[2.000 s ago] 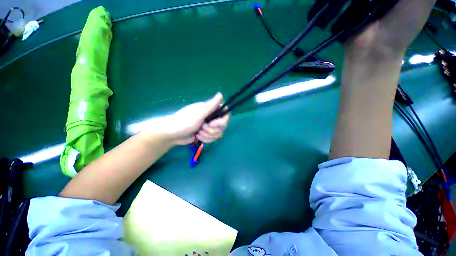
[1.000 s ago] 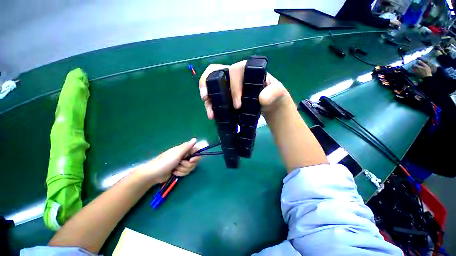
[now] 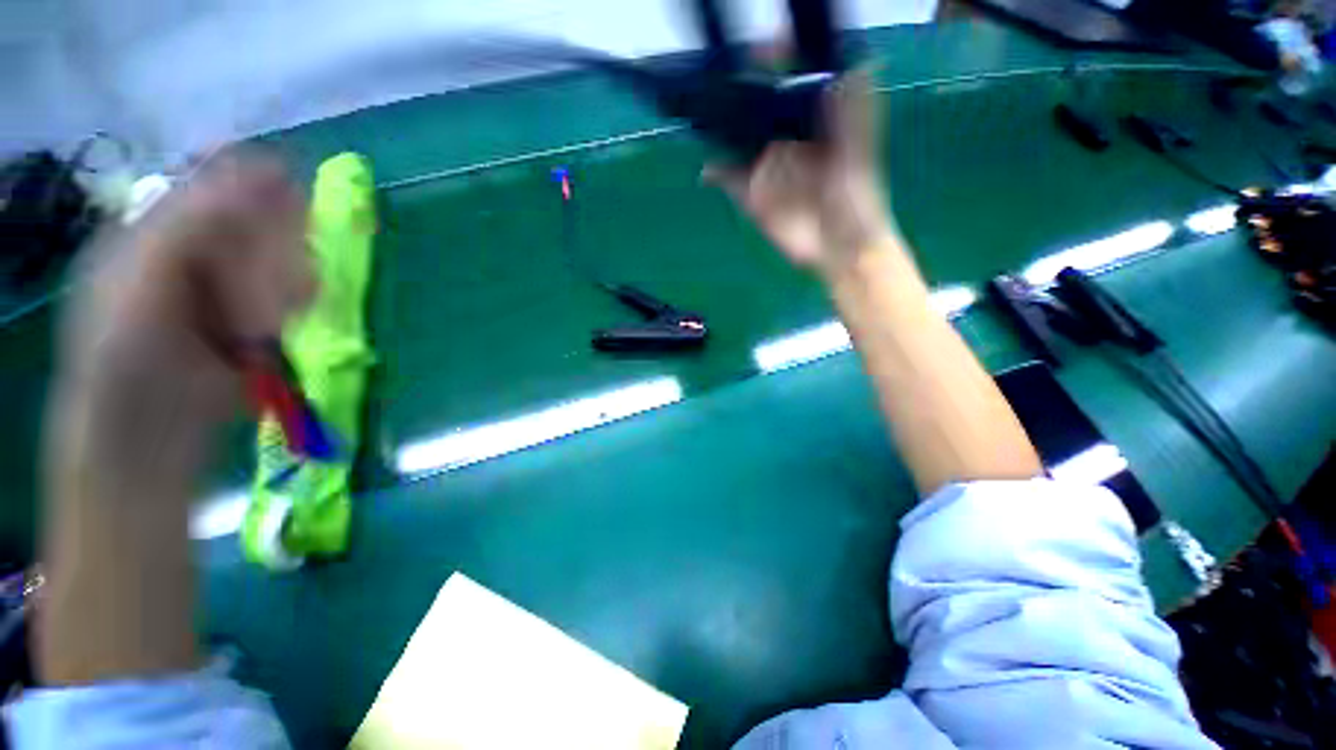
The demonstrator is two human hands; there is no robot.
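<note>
My right hand (image 3: 806, 183) is raised at the top centre and holds black battery clamps (image 3: 755, 95), blurred and partly cut off by the top edge. Their black cables run left across the top of the picture. My left hand (image 3: 191, 293), strongly blurred, is closed at the left around the cable ends. Red sleeves and blue plugs (image 3: 311, 435) stick out below it, in front of the green roll. Another battery clamp (image 3: 652, 325) lies on the green bench between my hands, its cable leading up to a small blue plug (image 3: 561, 179).
A bright green fabric roll (image 3: 334, 366) lies at the left. A pale yellow sheet (image 3: 513, 686) is at the near edge. A dark phone (image 3: 1058, 425) and paired black-ended leads (image 3: 1106, 311) lie at the right. More clamps (image 3: 1081, 128) lie farther right.
My left hand has moved up and left with the plugs. My right hand has raised the clamps to the top edge. The clamp lying on the bench is no longer hidden behind them.
</note>
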